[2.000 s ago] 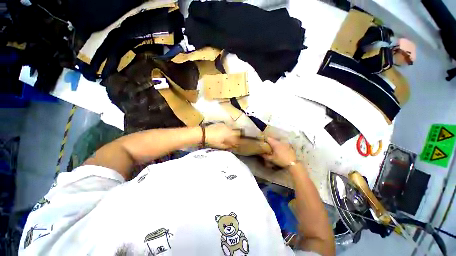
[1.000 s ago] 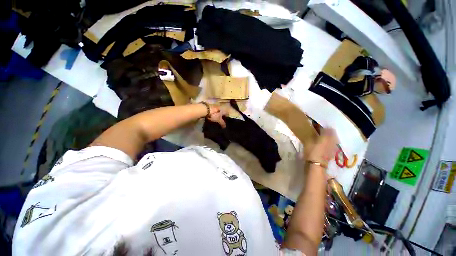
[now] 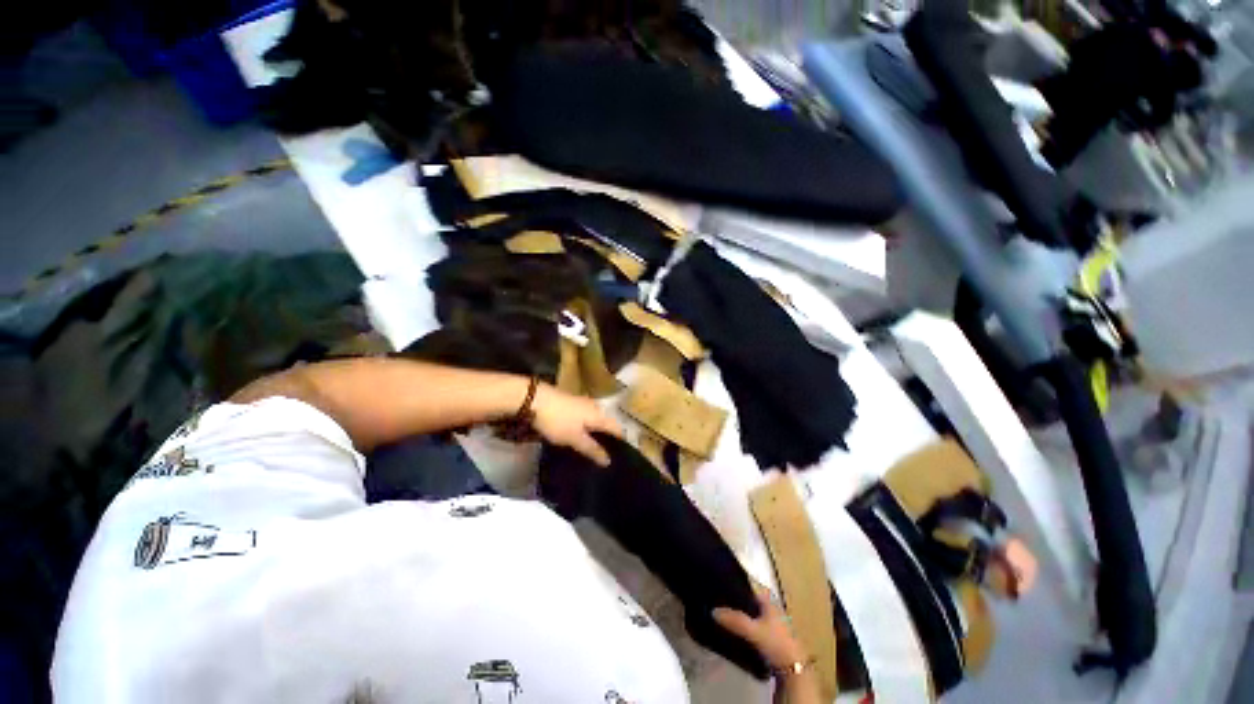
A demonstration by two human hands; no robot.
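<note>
A long dark cloth piece (image 3: 660, 530) lies slantwise in front of me, smoother and straighter than the cloth around it. My left hand (image 3: 578, 421) rests at its upper left end with fingers spread. My right hand (image 3: 770, 637) touches its lower right end; the fingertips lie over the dark edge, and whether they pinch it cannot be told. A tan card pattern strip (image 3: 795, 571) lies just right of the piece, close to my right hand. A short tan dotted card (image 3: 675, 414) lies above the piece.
A dark brown bundle (image 3: 502, 300) with a white label lies left. A black cloth stack (image 3: 770, 365) lies behind the cards. Black curved pieces (image 3: 908, 585) lie at right near a pink lump (image 3: 1015, 565). A long black padded board (image 3: 688, 138) crosses behind the table.
The view has turned and shifted. My right hand has left the tan strip, which lies on the table, and is on the dark piece's far end. The piece is straighter.
</note>
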